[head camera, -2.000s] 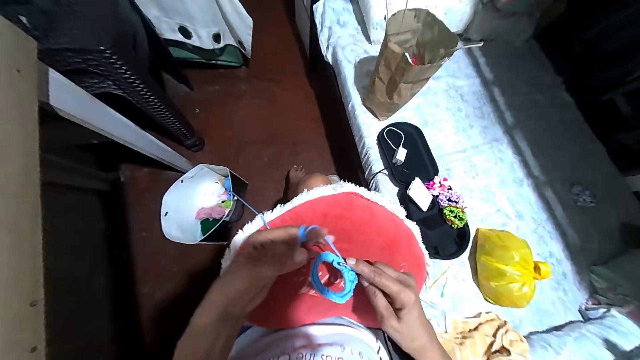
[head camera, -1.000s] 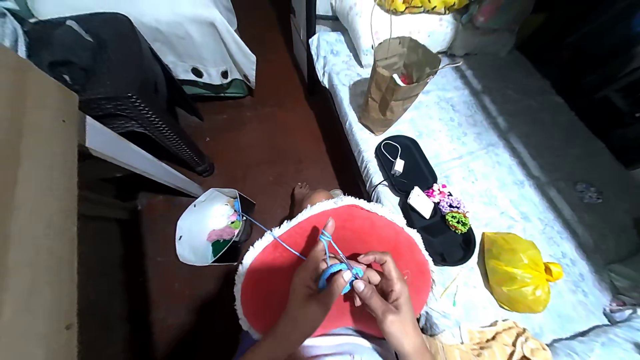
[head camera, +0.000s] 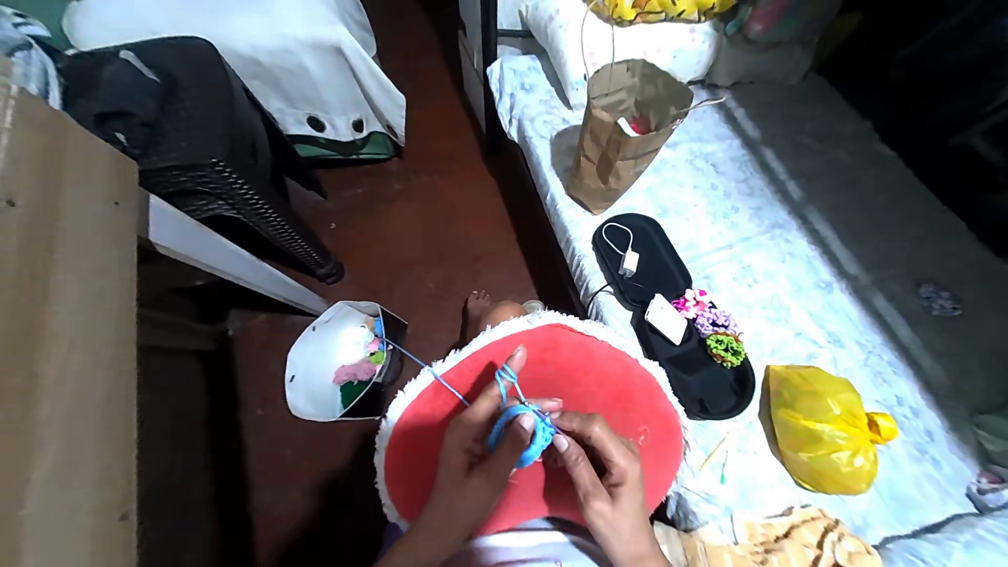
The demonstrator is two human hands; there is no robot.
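My left hand (head camera: 480, 445) pinches a blue ring with yarn stitches (head camera: 521, 438) between thumb and fingers. Blue yarn (head camera: 449, 384) loops around its raised index finger and runs left to a white container (head camera: 319, 366) holding pink, green and blue material. At the ring's right edge, my right hand (head camera: 596, 457) holds a thin tool, perhaps a crochet hook, mostly hidden by the fingers. Both hands are above a red cushion with white fluffy trim (head camera: 606, 362) on my lap.
On the bed to the right lie an open black case (head camera: 697, 394), crocheted scrunchies (head camera: 715, 320), a knotted yellow plastic bag (head camera: 823, 429) and a brown paper bag (head camera: 614, 157). A black plastic chair (head camera: 228, 181) stands at upper left, beside a wooden board (head camera: 67, 339).
The left index finger has risen with yarn looped on it, and both hands have closed in around the blue ring, which showed more openly two seconds ago.
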